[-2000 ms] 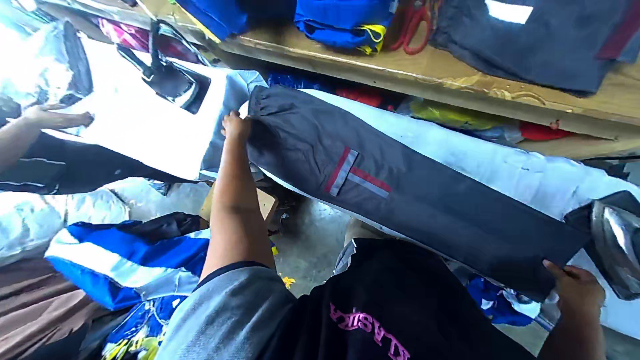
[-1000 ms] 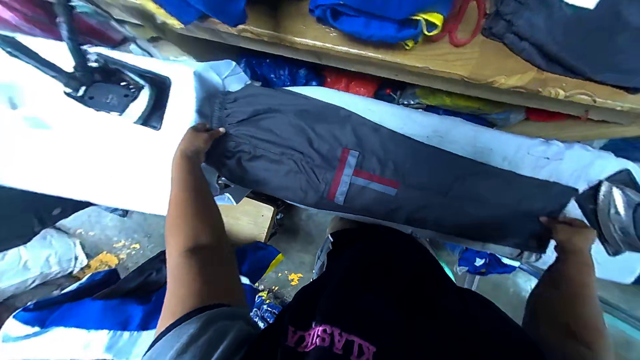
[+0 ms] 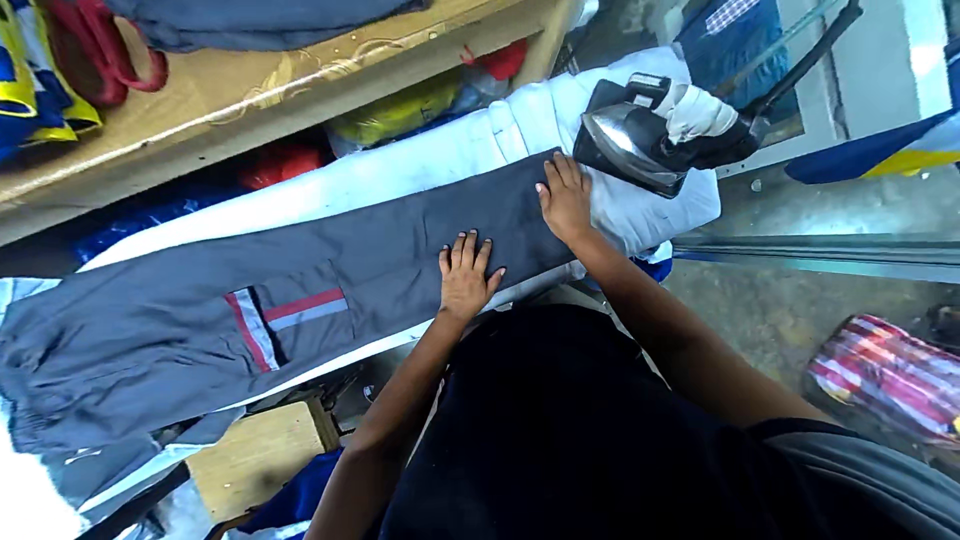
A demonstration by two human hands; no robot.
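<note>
Grey trousers (image 3: 390,247) with an elastic waist and a pocket trimmed in red and light grey lie lengthwise along a white padded ironing board (image 3: 345,184). Flat on the cloth, fingers spread, rests my left hand (image 3: 466,276), right of the pocket. My right hand (image 3: 566,196) presses on the hem end, its fingers apart too. Just beyond that hand, an electric iron (image 3: 637,139) with white cloth wrapped round its handle stands on the board's right end.
Behind the board runs a wooden table (image 3: 300,90) with red-handled scissors (image 3: 124,60) and folded grey cloth (image 3: 255,22). Bagged items fill the space beneath. A wooden stool (image 3: 259,457) is at lower left, a plaid bundle (image 3: 889,375) on the floor at right.
My left hand has left the waist end and now lies on the trouser leg near the hem. My right hand has gone from the lower hem edge to the hem's far corner. The view has swung right.
</note>
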